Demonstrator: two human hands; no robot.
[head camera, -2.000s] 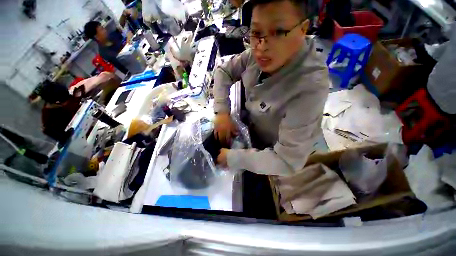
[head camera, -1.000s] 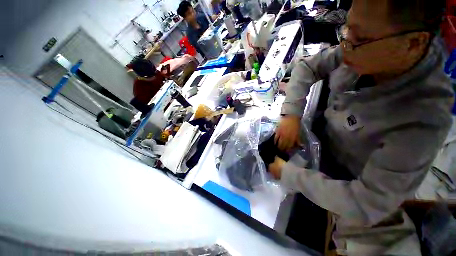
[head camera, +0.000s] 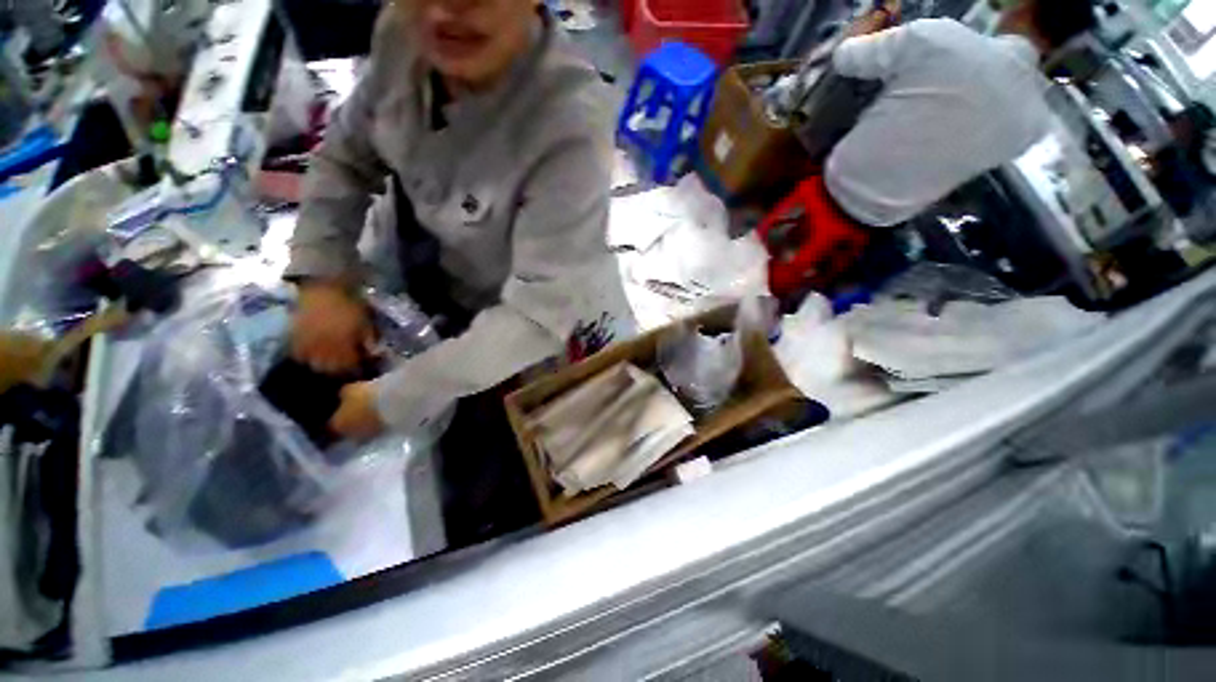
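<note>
Neither of my hands shows. Beyond the window ledge, a clear plastic bag (head camera: 220, 426) with dark grey cloth lies on a white table (head camera: 380, 513) at the left. Another person's hands are at the bag, on black cloth (head camera: 304, 393) at its opening. A blue flat piece (head camera: 247, 589) lies at the table's near end. A cardboard box (head camera: 534, 453) holding cream-white flat pieces (head camera: 614, 429) and a pale plastic bag stands right of the table. The picture is partly blurred.
The grey metal window frame (head camera: 854, 540) and white ledge (head camera: 574, 560) cross the foreground. Behind are a blue stool (head camera: 670, 100), a red stool (head camera: 807, 240), a red bin (head camera: 687, 27) and white pieces on the floor (head camera: 687, 247). A second person in white (head camera: 934, 120) bends at the upper right.
The view has swung right, so the table and person now appear further left, and the box, stools and second person show. The person's hands stay at the bag.
</note>
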